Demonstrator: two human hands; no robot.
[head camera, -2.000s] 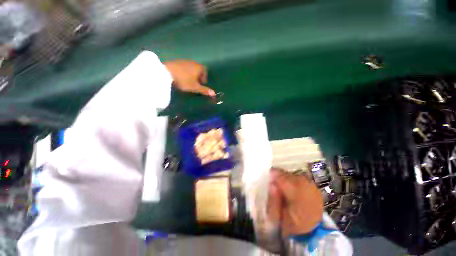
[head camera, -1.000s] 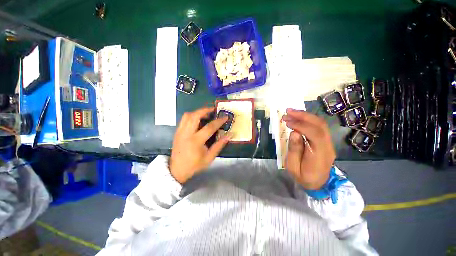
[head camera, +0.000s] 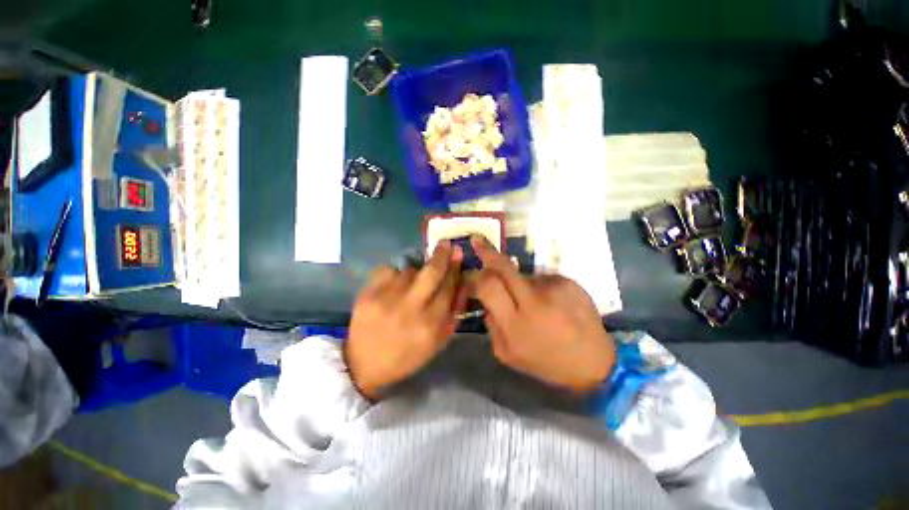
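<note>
A small dark watch case (head camera: 466, 253) is on the cream pad with red-brown border (head camera: 464, 226), straight in front of me. My left hand (head camera: 404, 324) holds the case from the left with its fingertips. My right hand (head camera: 543, 324) has its fingertips on the case from the right. The fingers hide most of the case and the lower part of the pad. I cannot tell whether tweezers are in my right hand. The long white sticker sheet (head camera: 572, 179) lies to the right of the pad, behind my right hand.
A blue bin (head camera: 406, 129) with small beige pieces (head camera: 463, 137) stands beyond the pad. A blank white strip (head camera: 321, 159) and two cases lie left of it. Several cases (head camera: 704, 256) and black trays (head camera: 827, 259) are at right. A blue-white box (head camera: 125, 189) is at left.
My right hand has moved left from the sticker sheet to the case on the pad. My left hand stays at the case. Earlier, my left arm was stretched far forward over the mat.
</note>
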